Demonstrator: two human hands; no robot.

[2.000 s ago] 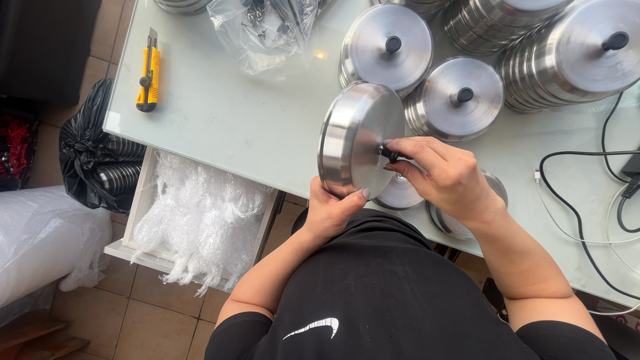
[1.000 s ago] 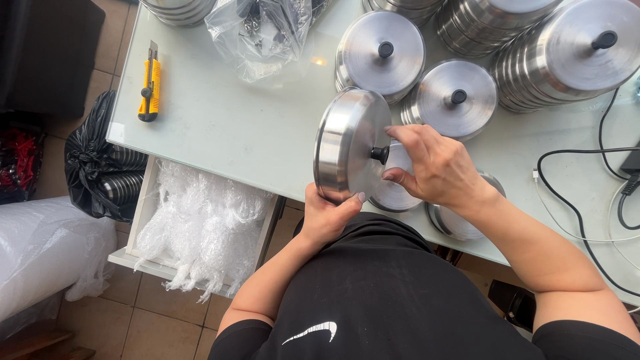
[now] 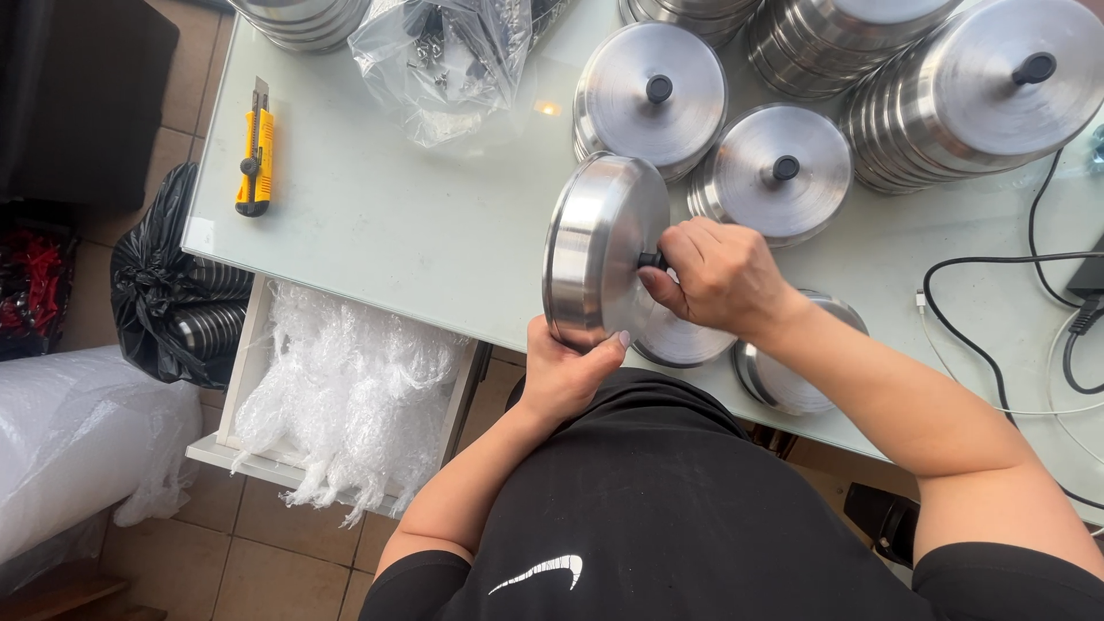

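Observation:
A round stainless-steel lid point(image 3: 595, 250) is tilted on its side above the front edge of the glass-topped table point(image 3: 388, 233). My left hand point(image 3: 569, 366) grips its lower rim, thumb on the near face. My right hand point(image 3: 711, 272) has its fingers closed around the black knob point(image 3: 653, 260) at the lid's centre. Behind it stand stacks of steel lids, the nearest topped by a knobbed lid point(image 3: 651, 95) and another knobbed lid point(image 3: 776, 172). Under my right hand lies a flat steel disc point(image 3: 686, 336), partly hidden. Beside my right forearm rests another steel piece point(image 3: 798, 371), partly covered.
A yellow snap-off utility knife point(image 3: 255, 159), blade out, lies at the left. Behind is a clear plastic bag of small hardware point(image 3: 444, 65). Below the table's edge, an open drawer point(image 3: 250, 371) holds white mesh netting point(image 3: 354, 397). Black cables point(image 3: 957, 328) cross the table's right side.
One second ago my right hand's fingers were apart near the black knob; now they are closed around it. My left hand keeps its hold on the lid's rim.

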